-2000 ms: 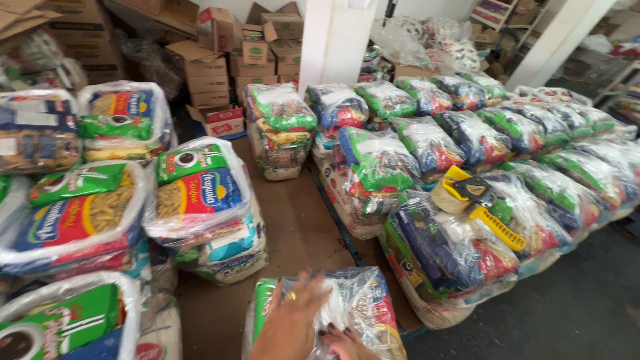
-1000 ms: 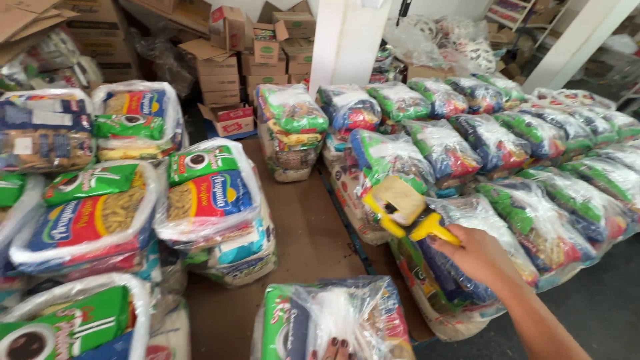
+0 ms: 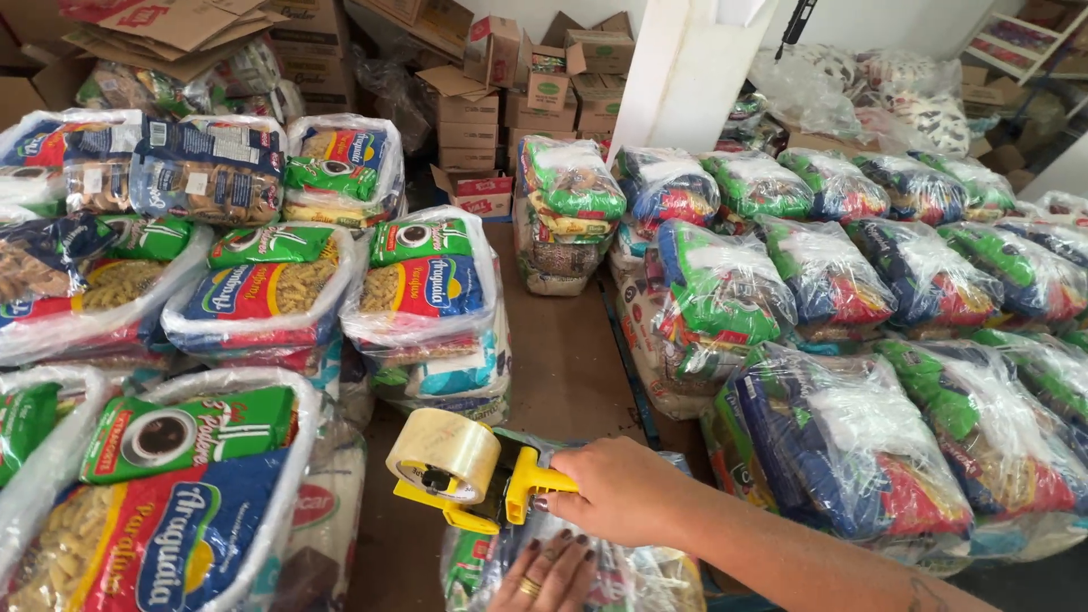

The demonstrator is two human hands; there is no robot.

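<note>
My right hand (image 3: 608, 491) grips the yellow handle of a tape dispenser (image 3: 489, 501) loaded with a wide roll of clear tape (image 3: 446, 455). Under the dispenser, at the bottom centre, lies a clear plastic bag of groceries (image 3: 654, 578). My left hand (image 3: 548, 574), with a ring on one finger, presses flat on top of that bag, its fingers spread. The bag's plastic is bunched near my fingers, and its near side runs out of view. Whether the tape touches the bag, I cannot tell.
Open-topped bags with pasta packs (image 3: 293, 285) and coffee packs (image 3: 161, 433) stand at the left. Closed bags (image 3: 867, 433) fill rows at the right. Another closed stack (image 3: 569, 212) stands ahead on brown cardboard flooring (image 3: 565, 357). Carton boxes (image 3: 467, 127) and a white pillar (image 3: 684, 76) are behind.
My right hand has brought the tape dispenser from above the right-hand bags to over the bag at the bottom centre. Two seconds ago the dispenser lay on the right-hand bags and both hands were on the centre bag.
</note>
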